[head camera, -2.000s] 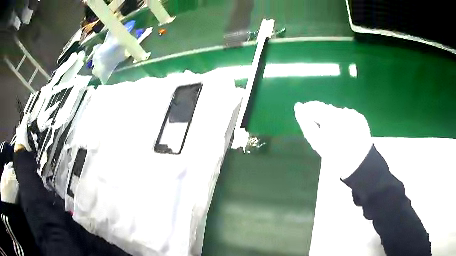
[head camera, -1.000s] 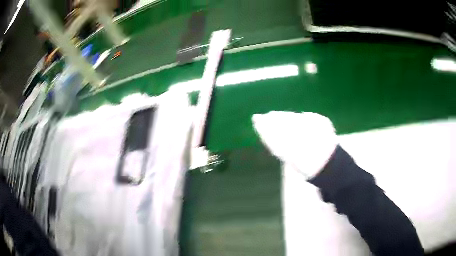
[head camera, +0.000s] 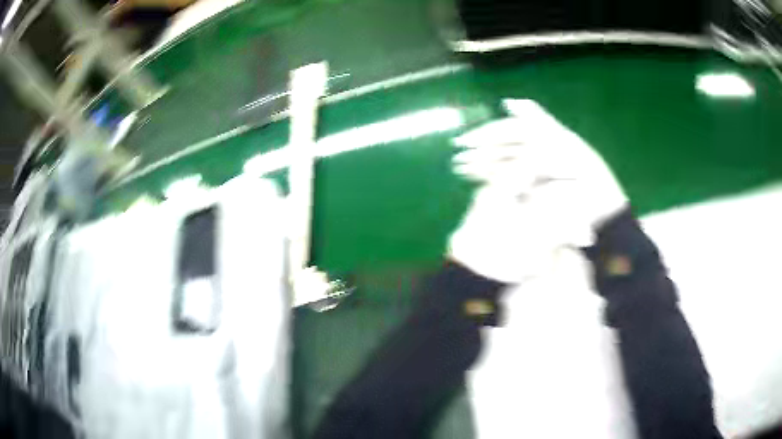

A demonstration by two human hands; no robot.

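My left hand [head camera: 490, 236] and my right hand [head camera: 570, 163], both in white gloves, are together over the glossy green strip [head camera: 386, 201]. They overlap and blur into one white shape, so I cannot tell whether they hold anything. A phone frame [head camera: 198, 243], dark in its upper part and open below, lies on the white cloth [head camera: 249, 343] at the left. A smaller dark piece [head camera: 74, 360] shows at the cloth's left side.
A narrow white divider bar [head camera: 302, 180] with clear tape at its lower end crosses the green surface. A white mat [head camera: 729, 283] lies at the right. A black object with a pale edge [head camera: 583, 39] stands at the far side. Blurred dark parts line the far left.
The view has swung right, so cloth and phone frame sit further left. My left hand has come from the left side to my right hand. The phone frame still lies on the cloth.
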